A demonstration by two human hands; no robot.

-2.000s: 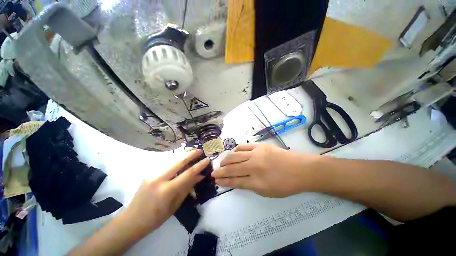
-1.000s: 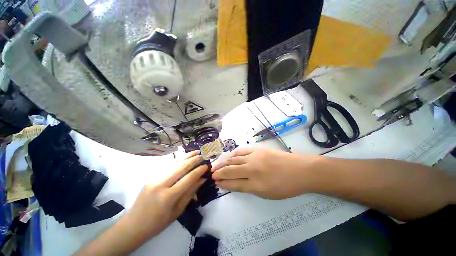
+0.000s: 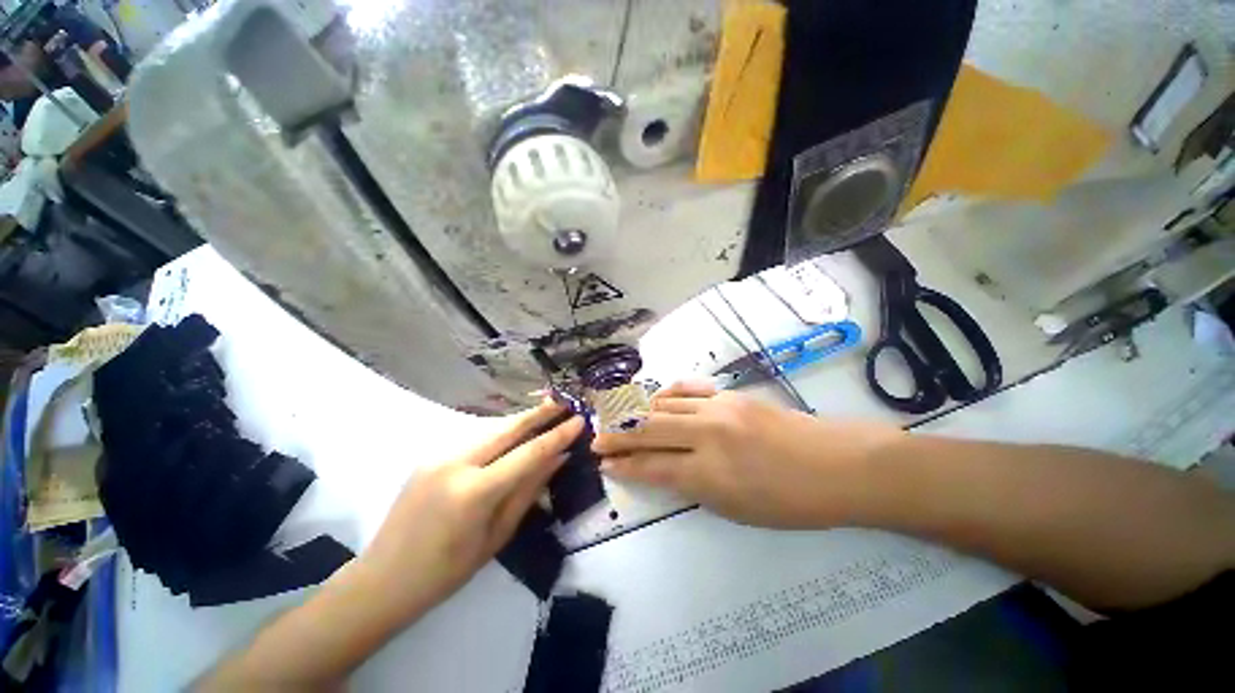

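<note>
A small black fabric piece (image 3: 578, 482) lies under the presser foot area of the off-white sewing machine (image 3: 406, 149). My left hand (image 3: 474, 508) presses on its left side, fingertips by the foot. My right hand (image 3: 718, 454) lies at its right, fingertips at the beige-yellow block (image 3: 623, 406). The needle is too small to tell. More black pieces trail toward me: one (image 3: 532, 555) below my left fingers and one (image 3: 569, 647) at the table's front edge. A fanned stack of black pieces (image 3: 190, 474) lies at the left.
Light blue thread snips (image 3: 813, 347), thin grey tweezers (image 3: 759, 349) and black shears (image 3: 928, 339) lie right of the foot. A white label (image 3: 813, 287) lies behind the snips. A printed ruler (image 3: 799, 602) runs along the front edge. A blue-lined bin (image 3: 54, 609) stands at the left.
The view has shifted, so the machine and tools sit further right. The black piece shows more between my hands, and the piece at the front edge shows more of its length. Both hands stay at the foot.
</note>
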